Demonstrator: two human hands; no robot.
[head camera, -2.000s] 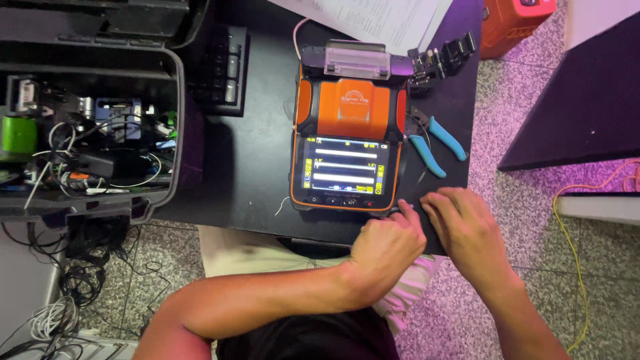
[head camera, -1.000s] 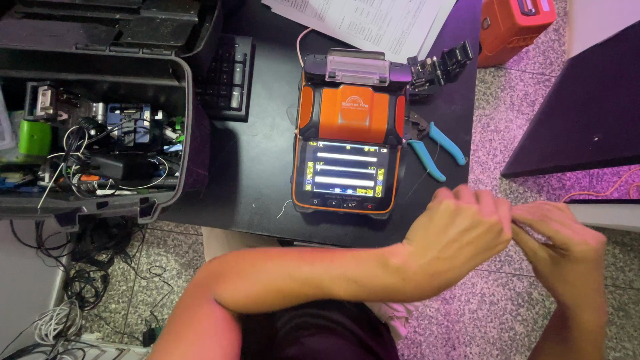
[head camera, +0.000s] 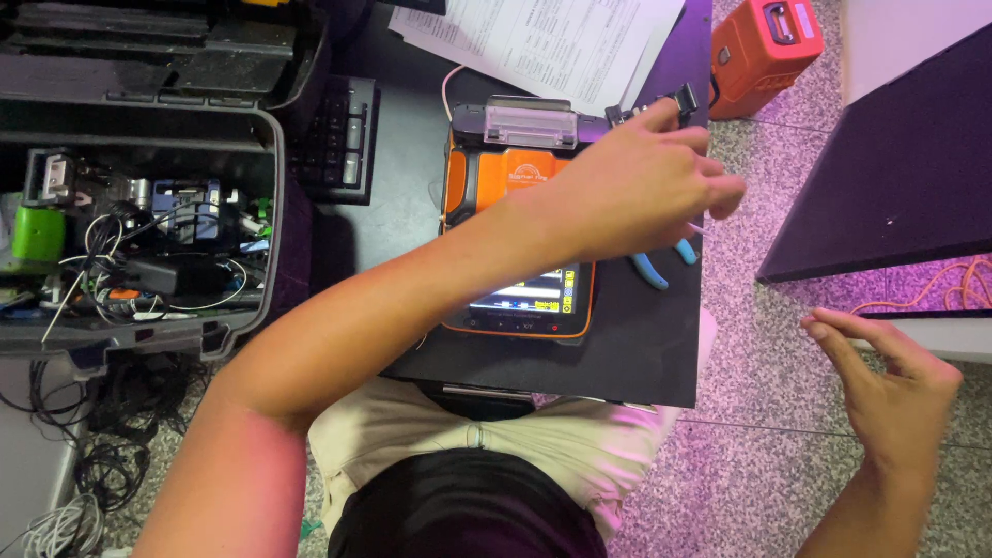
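Note:
My left hand (head camera: 659, 178) reaches over the right side of an orange and black fusion splicer (head camera: 465, 182), its fingers near a small black metal tool (head camera: 683, 101) at the splicer's upper right. Under that hand a thin pale strand (head camera: 697, 229) shows; whether the hand grips it is hidden. Blue-handled pliers (head camera: 648, 271) lie partly covered below the hand. The splicer's screen (head camera: 542, 293) is lit, and my forearm crosses it. Out over the floor at the right, my right hand (head camera: 891, 372) has thumb and forefinger pinched together; anything between them is too small to tell.
An open black toolbox (head camera: 283, 232) with cables and tools stands at the left, beside a keyboard (head camera: 353, 147). Printed papers (head camera: 542, 46) lie behind the splicer. An orange case (head camera: 763, 62) and a dark panel (head camera: 891, 170) are at the right. Loose cables (head camera: 116, 457) lie lower left.
My hands were close together near the table's right edge and have moved apart. The left has gone up over the splicer's right side, the right farther out to the right.

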